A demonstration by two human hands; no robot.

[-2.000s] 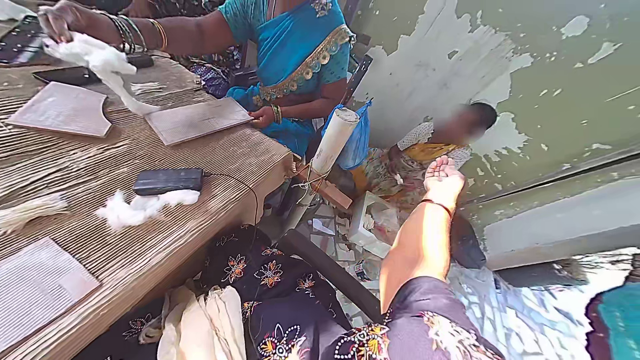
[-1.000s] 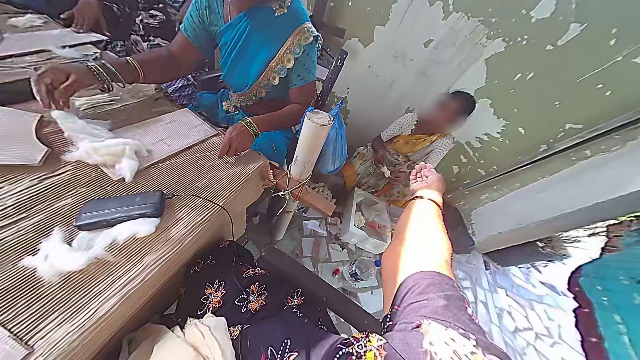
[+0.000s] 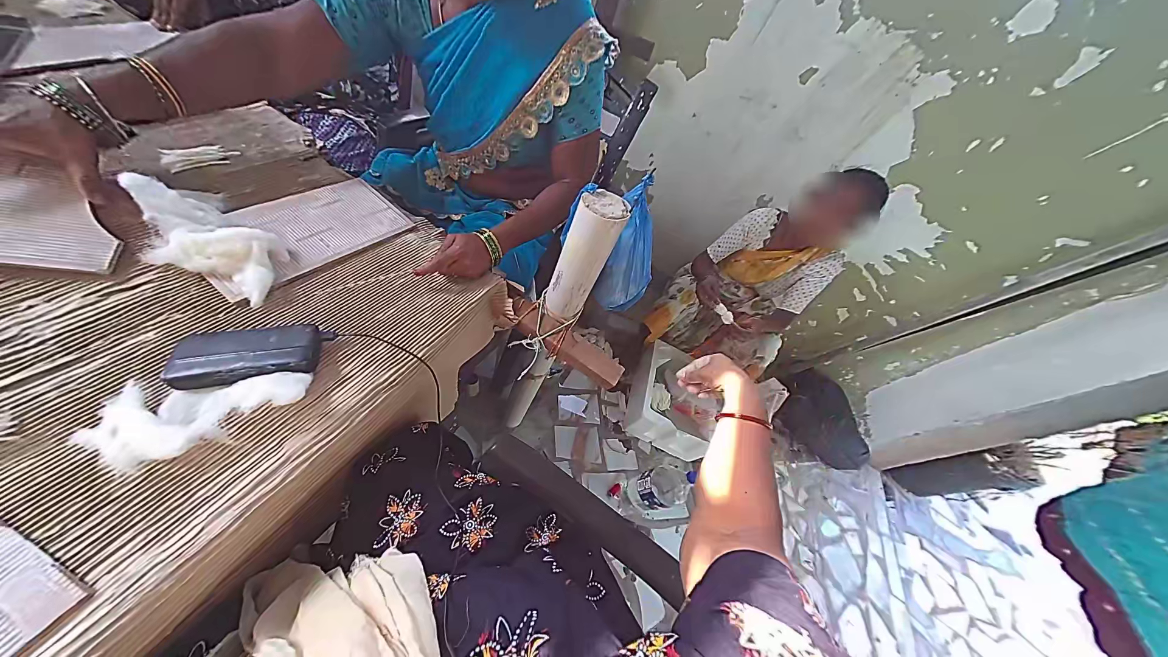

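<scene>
My right hand [image 3: 714, 372] reaches out over the side of the table, above a white plastic tub [image 3: 652, 411] on the floor; its fingers are curled and I cannot tell whether they hold anything. My left hand is out of the frame. On the ridged table cover [image 3: 365, 338] lie a black power bank [image 3: 242, 356] with a thin cable and a tuft of white cotton [image 3: 182, 420] against it. More cotton [image 3: 214, 239] rests partly on a ribbed board [image 3: 324, 224], close to a co-worker's hand. A cream cloth [image 3: 342, 602] lies on my lap.
A co-worker in a blue sari [image 3: 511, 82] sits at the table's far side. Another person [image 3: 766, 274] sits low by the peeling wall. A white pipe [image 3: 584, 260] is tied to a wooden bar [image 3: 575, 347] at the table corner, beside a blue bag [image 3: 630, 246]. A plastic bottle [image 3: 652, 490] lies on the floor.
My right hand, earlier raised in front of the seated person, is now lower, over the tub, with the wrist bent. The co-worker has set down the cotton held up two seconds ago.
</scene>
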